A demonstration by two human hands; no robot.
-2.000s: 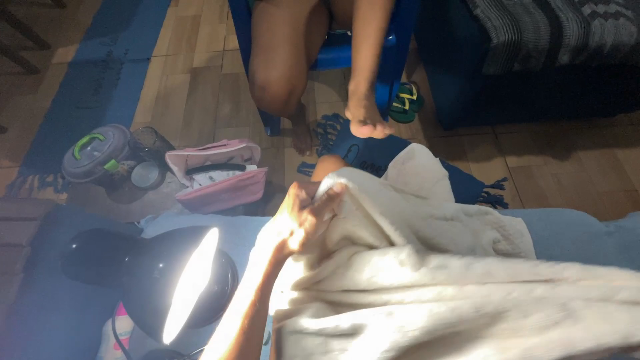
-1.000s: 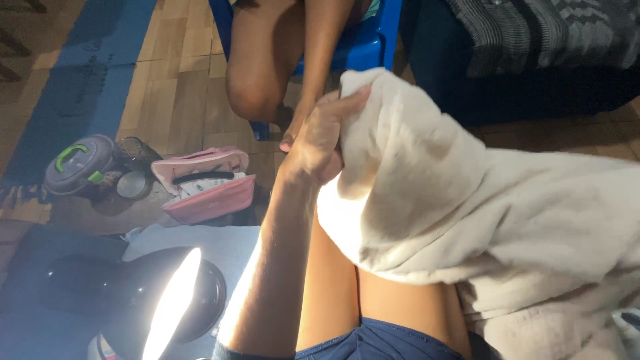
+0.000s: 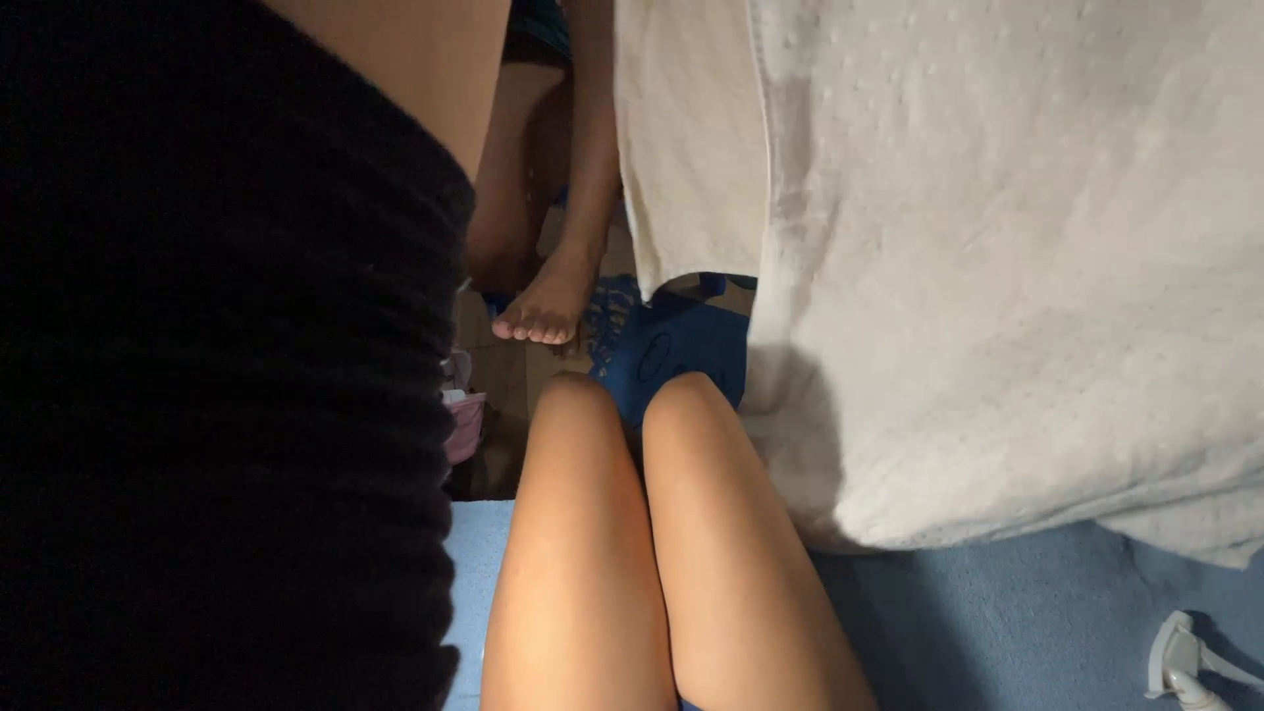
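A cream fleece blanket point(image 3: 987, 276) hangs spread open over the right half of the view, its lower edge resting on the light blue padded surface beside my bare thighs. Neither of my hands shows, so any hold on the blanket is hidden. Dark cloth point(image 3: 217, 375), very close to the camera, covers the left side. Bare skin point(image 3: 415, 69), likely part of an arm, shows past its upper edge.
Another person's bare foot point(image 3: 548, 301) is beyond my knees, near a blue fringed mat point(image 3: 691, 341). Part of a pink case point(image 3: 466, 430) shows by the dark cloth. A white spray nozzle point(image 3: 1180, 657) lies on the blue surface point(image 3: 948, 612) at lower right.
The blanket, bunched by one hand two seconds ago, is now spread and raised on the right. That hand has left view. Dark cloth now blocks the left, where the lamp stood. The view tilts further down.
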